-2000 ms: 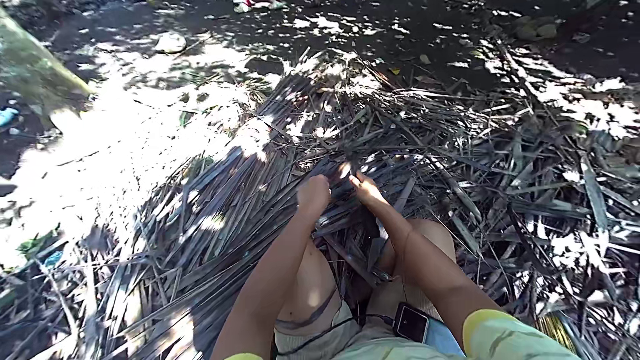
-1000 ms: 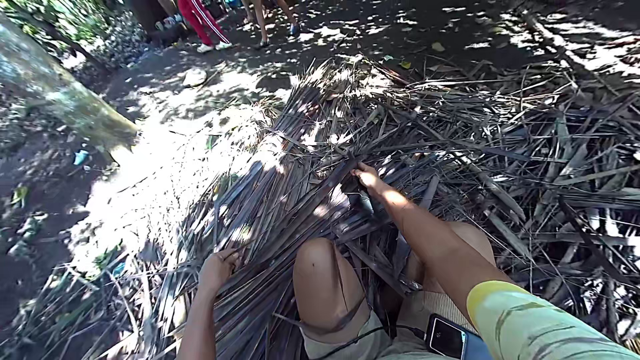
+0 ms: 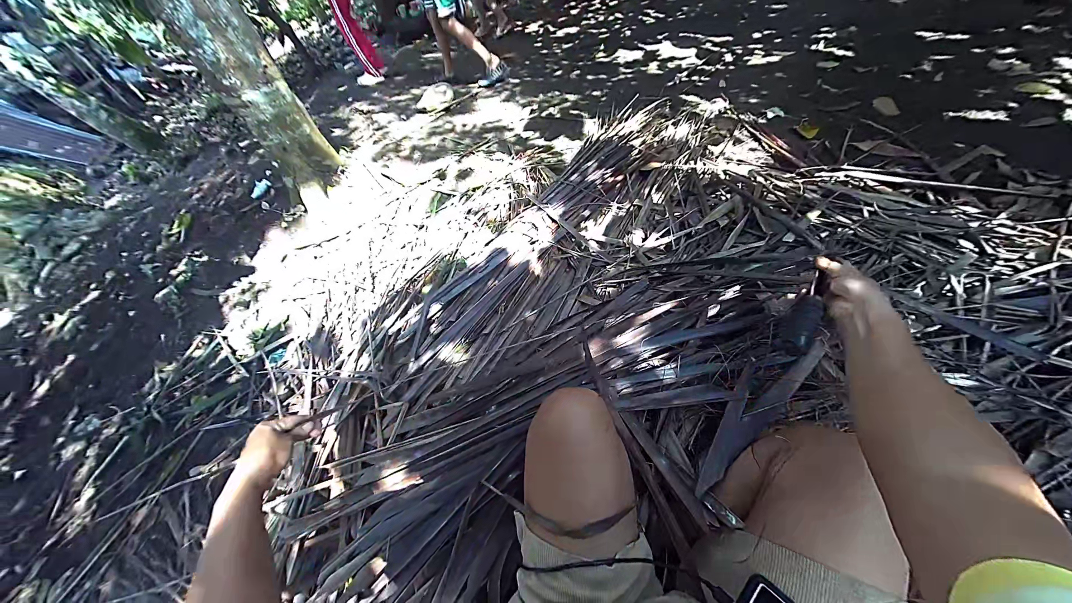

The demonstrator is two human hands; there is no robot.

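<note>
Long dry palm leaf strips lie in a thick pile before my bent knees. At the lower left, my left hand is closed on the end of a thin dark leaf strip over the pile's edge. Away to the right, my right hand has its fingers closed beside a dark, blurred object; whether it grips that object or a leaf, I cannot tell. A few strips lie across my legs.
A tree trunk stands at the upper left, near a pale stone. People's legs show at the top. A dark-screened device rests on my lap. More leaves spread to the right.
Both hands were close together over the pile's middle two seconds ago. My left hand has moved to the left and my right hand to the right. The view has shifted, showing more trunk and people's legs.
</note>
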